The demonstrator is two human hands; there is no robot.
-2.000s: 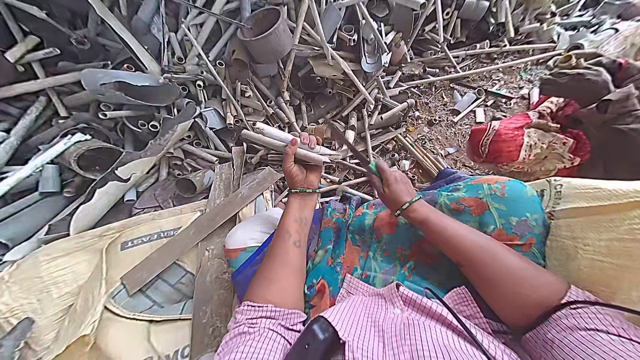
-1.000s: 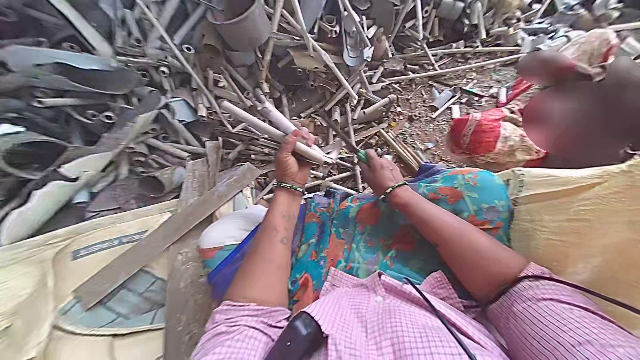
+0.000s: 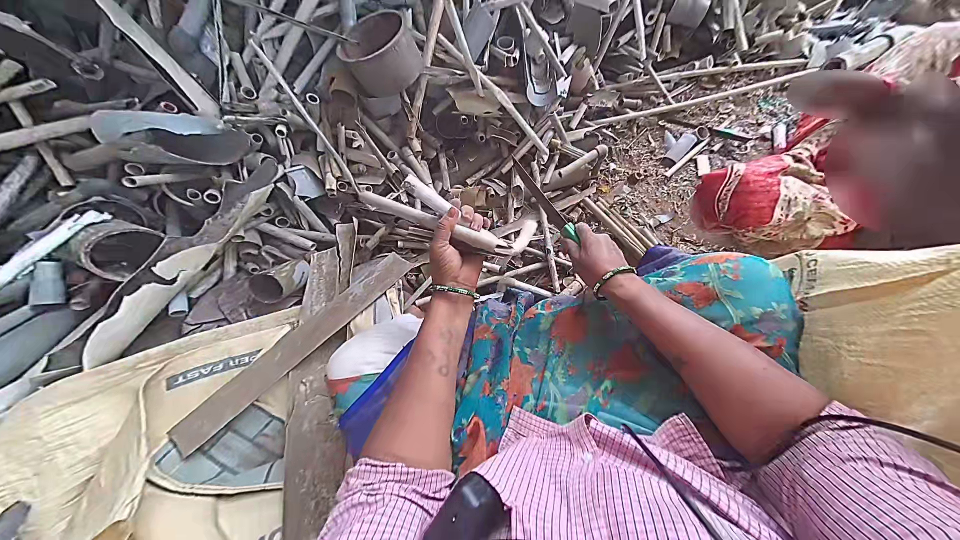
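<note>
My left hand (image 3: 459, 247) is closed around pale pieces of plastic pipe (image 3: 420, 214), which point up and to the left over the scrap pile. One of them has a jagged, split end just right of my fingers. In my right hand (image 3: 598, 259) is the green handle of a long dark blade (image 3: 541, 196), its tip slanting up and left. The blade is beside the pipe pieces; a small gap shows between them. A colourful flowered cloth (image 3: 570, 345) covers my lap below both hands.
Scrap pipes lie heaped ahead, with a wide pipe ring (image 3: 384, 64) among them. Flat boards (image 3: 292, 352) rest on a woven sack (image 3: 82, 420) at left. Another sack (image 3: 885, 315) lies at right. Beyond it is a person in red patterned cloth (image 3: 757, 199), partly blurred.
The pipe pieces in my left hand have changed angle slightly. My right hand still holds the green-handled blade.
</note>
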